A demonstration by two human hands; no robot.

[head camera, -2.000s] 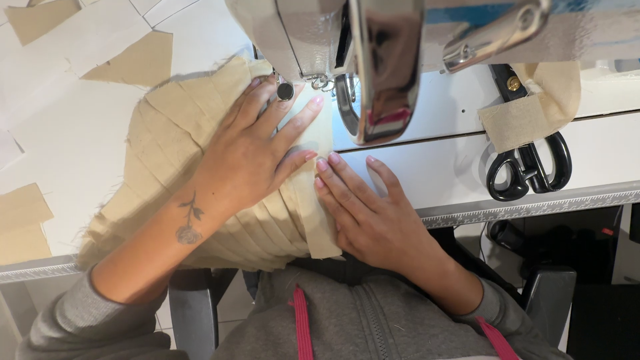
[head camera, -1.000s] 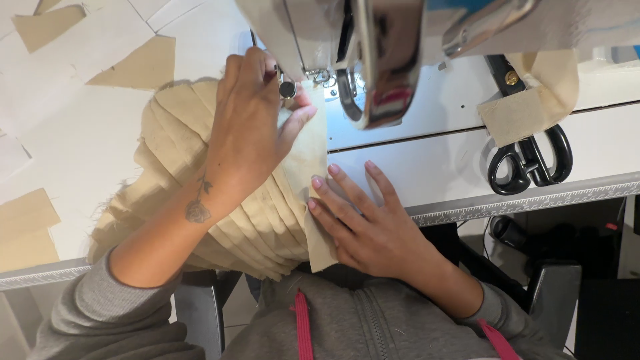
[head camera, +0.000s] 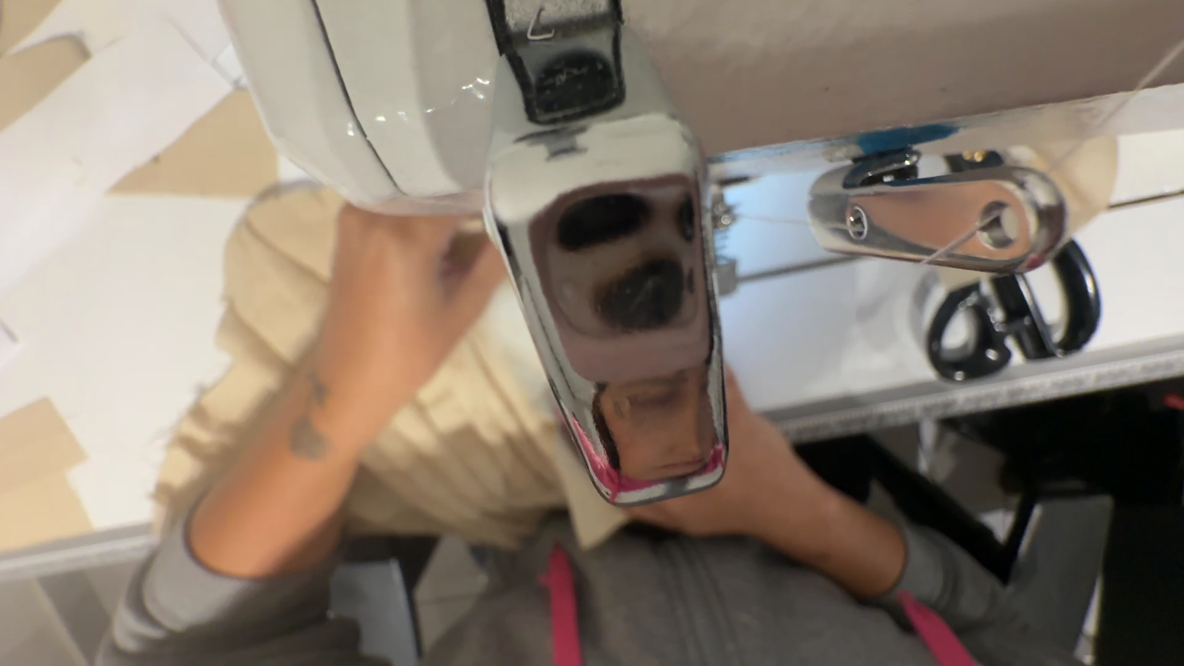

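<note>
Pleated beige fabric (head camera: 444, 435) lies on the white sewing table, partly over its near edge. My left hand (head camera: 407, 287) is at the fabric's upper part, beside the sewing machine head (head camera: 388, 102); its fingertips are hidden behind the machine, so its grip cannot be told. My right hand (head camera: 731, 472) is by the fabric's right edge, mostly covered by the shiny metal lever (head camera: 638, 305) of the machine. Whether it holds the fabric is not visible. The needle area is mostly hidden behind that lever.
Black-handled scissors (head camera: 1013, 324) lie on the table at right, partly under a metal thread take-up lever or guard (head camera: 934, 222). Beige fabric scraps (head camera: 203, 157) and white paper (head camera: 102, 139) lie at left. A measuring tape (head camera: 980, 393) runs along the table's front edge.
The view has moved much closer to the machine head, which now covers the fingers of both hands. Earlier, my right hand lay flat on the fabric's edge and my left hand was near the presser foot.
</note>
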